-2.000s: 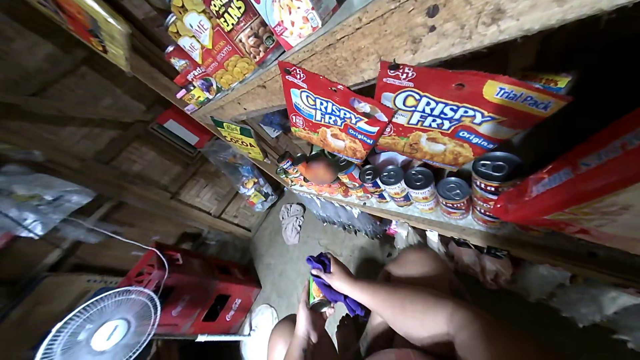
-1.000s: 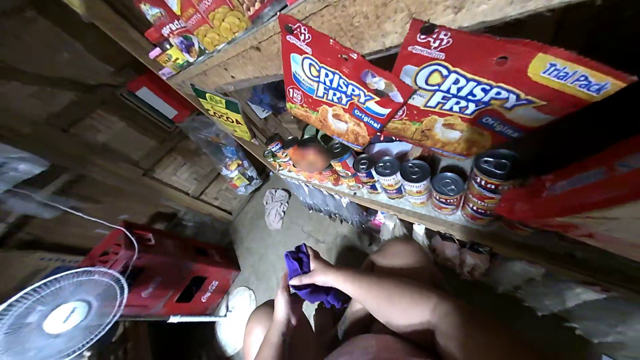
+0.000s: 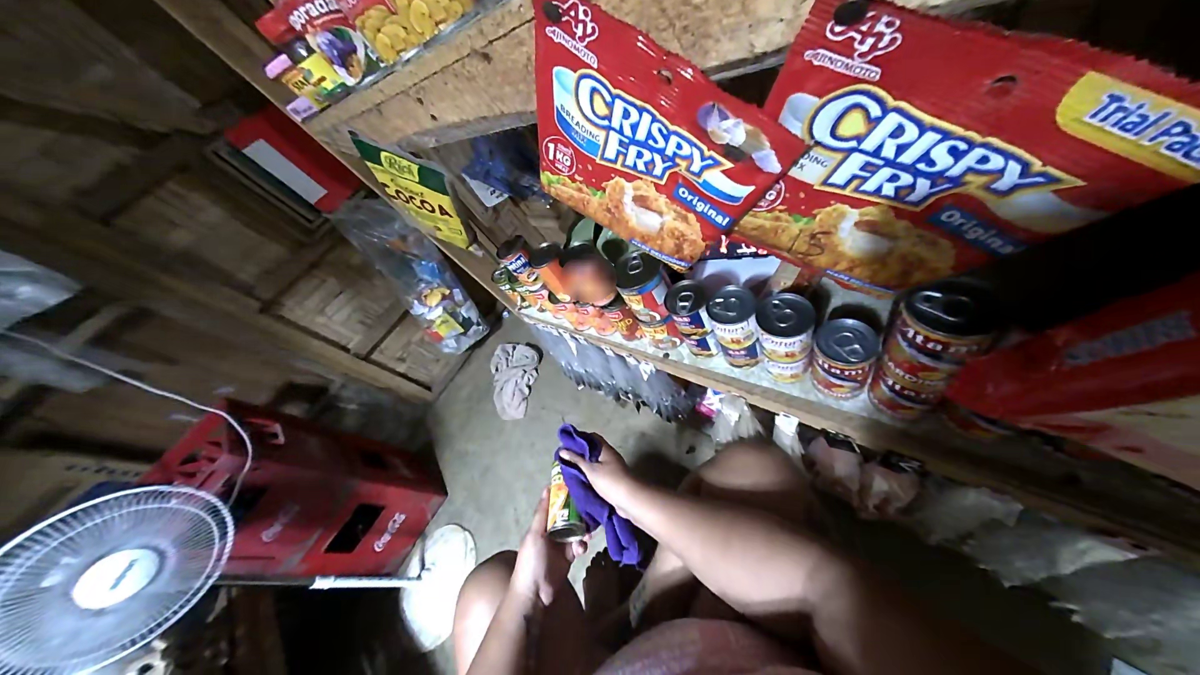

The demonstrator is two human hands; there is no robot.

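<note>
A small can with a green and yellow label point(image 3: 565, 514) is tilted between my two hands, above my lap. My left hand point(image 3: 539, 553) grips its lower end. A purple cloth point(image 3: 591, 497) is bunched in my right hand point(image 3: 603, 471) and lies against the can's upper part and right side; its loose end hangs down. Part of the can is hidden by the cloth and my fingers.
A wooden shelf point(image 3: 703, 361) with several food cans point(image 3: 786, 328) runs across ahead, with Crispy Fry packs point(image 3: 647, 141) hanging over it. A red Coca-Cola crate point(image 3: 309, 506) and an electric fan point(image 3: 117, 572) stand at left. A crumpled cloth point(image 3: 515, 380) lies on the floor.
The can, hidden behind the purple cloth and my hands one second ago, shows again. Both hands remain together above my lap.
</note>
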